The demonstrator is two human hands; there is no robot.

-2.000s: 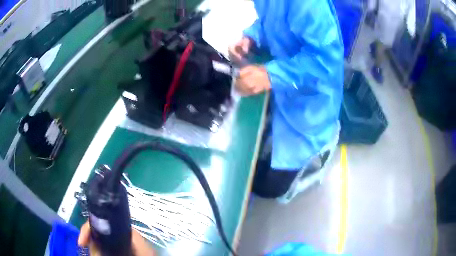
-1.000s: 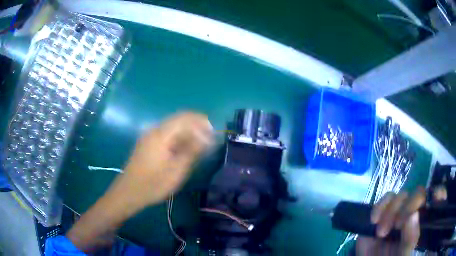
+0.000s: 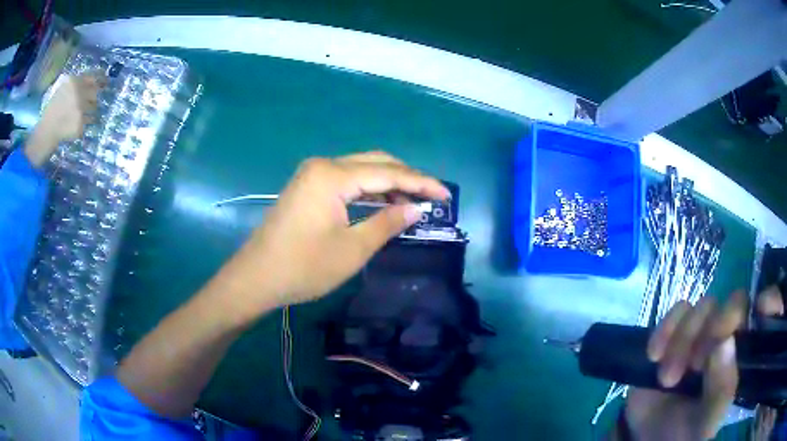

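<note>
The black plastic housing (image 3: 414, 301) lies in front of me, with thin coloured wires and a small white connector on it. My left hand (image 3: 345, 215) is at its top end, thumb and index finger pinching a small black switch (image 3: 438, 212) against the housing. A white lead (image 3: 250, 198) runs out to the left behind the hand. My right hand (image 3: 695, 362) holds a black electric screwdriver (image 3: 617, 351) at the right, its bit pointing left, away from the housing.
A blue bin (image 3: 582, 194) with small screws stands right of the housing. A bundle of white leads (image 3: 682, 250) lies beyond it. A clear blister tray (image 3: 86, 207) is at left, with another person's hand (image 3: 69, 112) over it. White edging (image 3: 345, 50) runs behind.
The view has swung from the neighbouring worker back to the bench. My left hand has moved right onto the housing's top end. Another person's hand has appeared over the tray.
</note>
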